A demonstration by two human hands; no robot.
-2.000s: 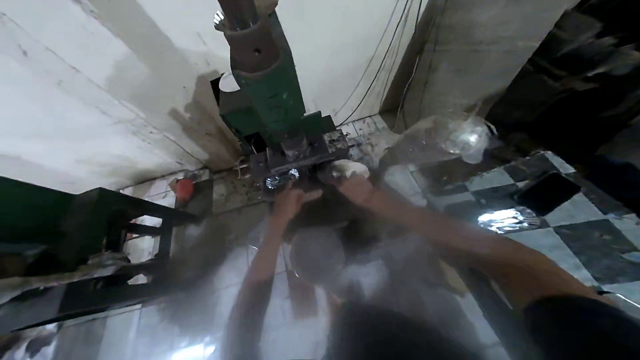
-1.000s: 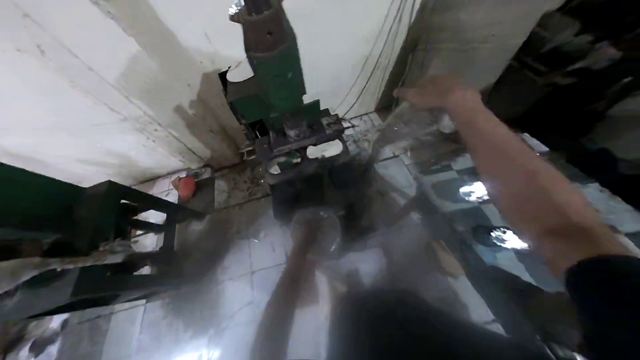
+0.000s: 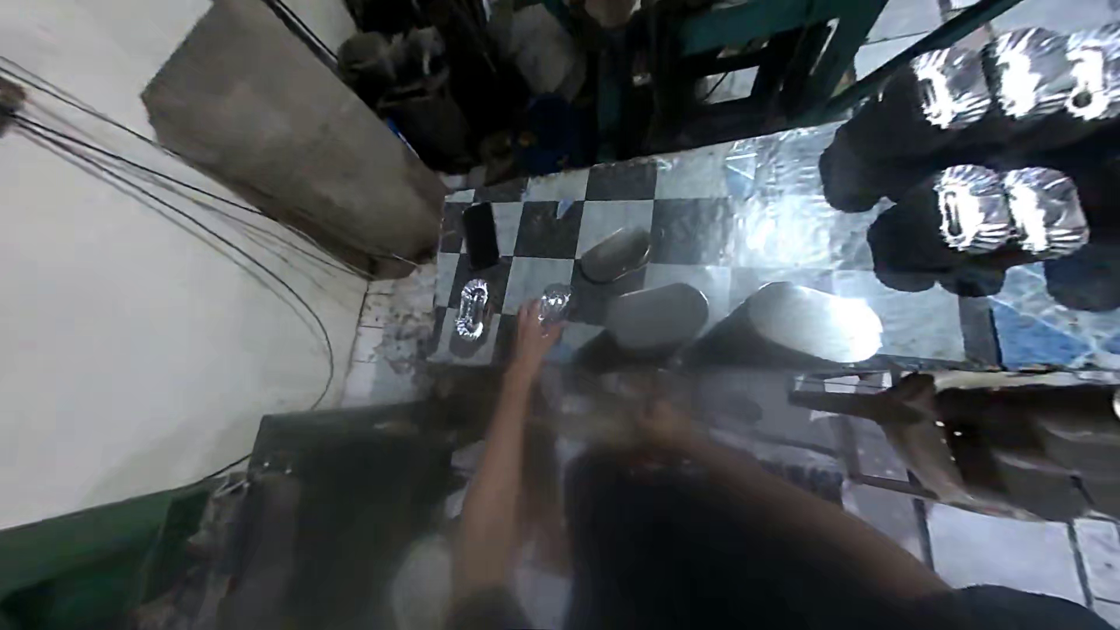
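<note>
My left hand reaches over the near left part of a checkered tabletop, its fingers on a small shiny metal piece. Left of it lies an oval shiny pressed metal piece. Flat rounded grey metal blanks stand in a pile to the right of the hand, with a larger, brighter pile of blanks further right and a smaller blank behind. Low in front of my body, beside the table's near edge, is my right hand, blurred; its fingers and anything in them cannot be made out.
A black flat object, phone-like, lies at the table's left end. Stacks of shiny pressed metal pieces stand at the right. A concrete pillar and hanging cables border the left. A green metal frame stands behind, and a dark bench at the lower right.
The view has swung far right, from the green press to the checkered table. Both hands were at the press two seconds ago; now my left hand is over the table and my right is low near my body.
</note>
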